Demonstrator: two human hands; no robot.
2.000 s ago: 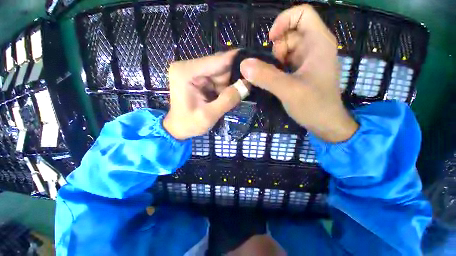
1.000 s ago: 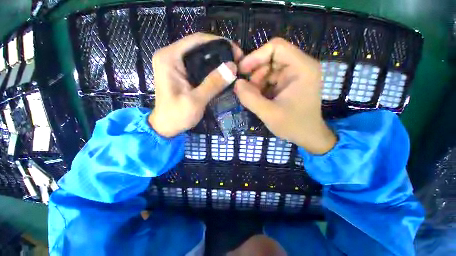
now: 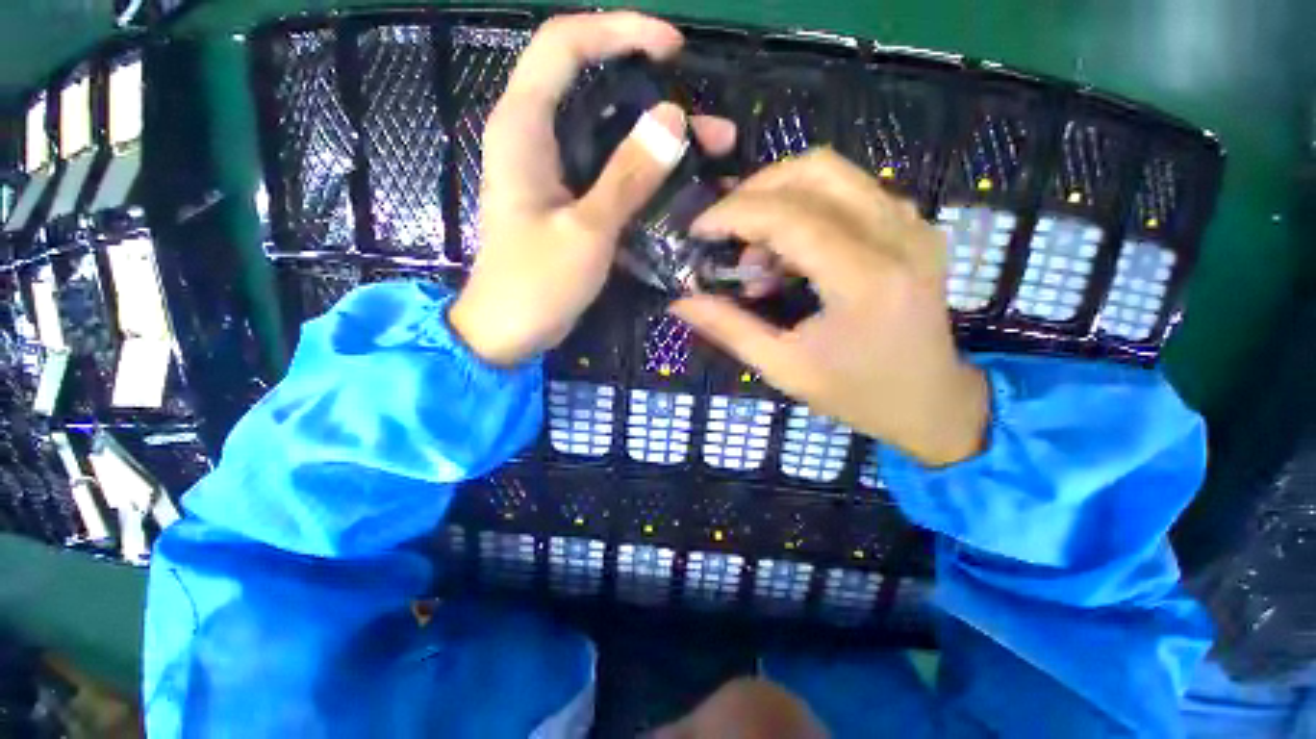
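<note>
My left hand (image 3: 556, 217), with a white band on the thumb, holds a black plastic housing (image 3: 599, 108) above the large black tray. My right hand (image 3: 852, 289) is just right of it, fingers bent together. A shiny, blurred part (image 3: 664, 253), seemingly the circuit board, shows between the hands below the housing. A small dark and silvery thing lies at my right fingertips; blur hides what it is and whether the fingers grip it.
The glossy black tray (image 3: 476, 264) lies under both hands, with light keypads (image 3: 1058, 267) in its rows and crosshatched pockets at the back left. Another black tray with white and silver screens (image 3: 140, 306) is at the left. Green bench (image 3: 1097, 44) shows behind.
My left hand has risen slightly with the housing. My right hand has moved down and a little right, its fingers now at the shiny part below the housing.
</note>
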